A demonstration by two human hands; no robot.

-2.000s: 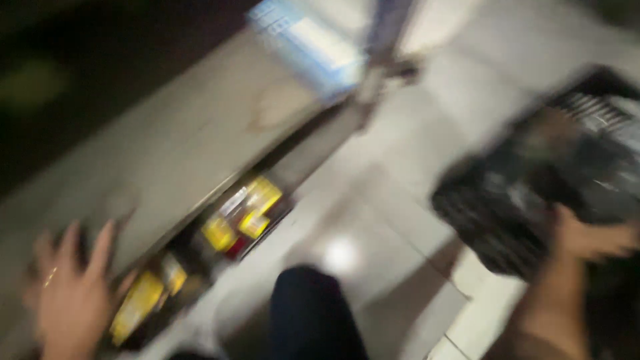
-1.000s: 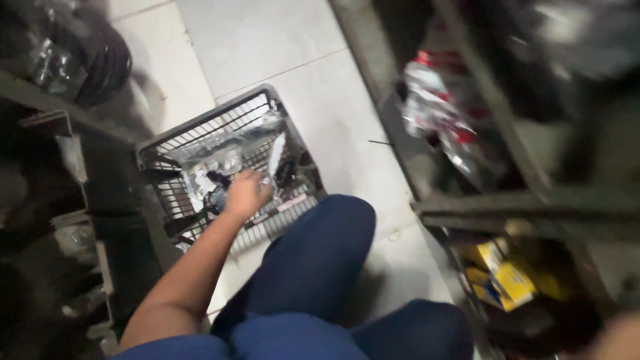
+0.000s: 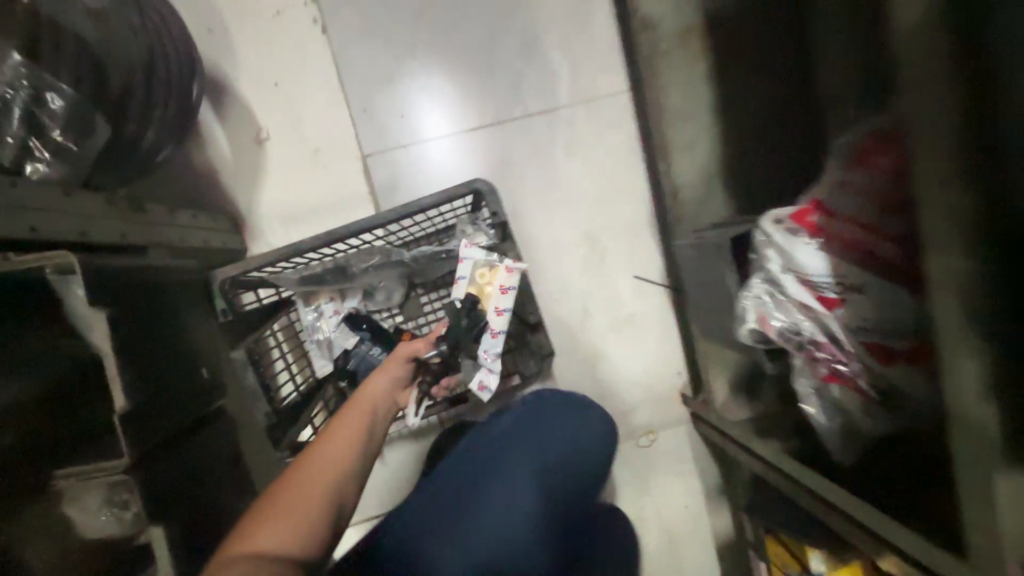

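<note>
My left hand [image 3: 420, 372] reaches in from the lower left, over a black plastic basket [image 3: 364, 220] on the tiled floor. Its fingers are closed around dark, shiny parts whose kind I cannot tell. Against those parts, on the far side of the fingers, is a clear packet with white, red and blue printed edges [image 3: 498, 320] and pale yellow rings inside. Beside the hand in the basket lie a dark blue packaged item [image 3: 366, 344], a clear plastic bag [image 3: 320, 320] and more clear wrapping [image 3: 372, 276]. My right hand is out of view.
Metal shelving [image 3: 832, 480] stands on the right, holding a red and white plastic bag [image 3: 808, 296] and yellow packets [image 3: 788, 552] lower down. Dark shelving [image 3: 120, 212] is on the left, with a stack of black rings [image 3: 152, 80] at upper left. My knee [image 3: 552, 432] is close to the basket.
The view has swung widely. One second ago my left hand was in the basket with a pale item by it; now the printed packet and dark parts show there. The blurred hand at lower right has left view.
</note>
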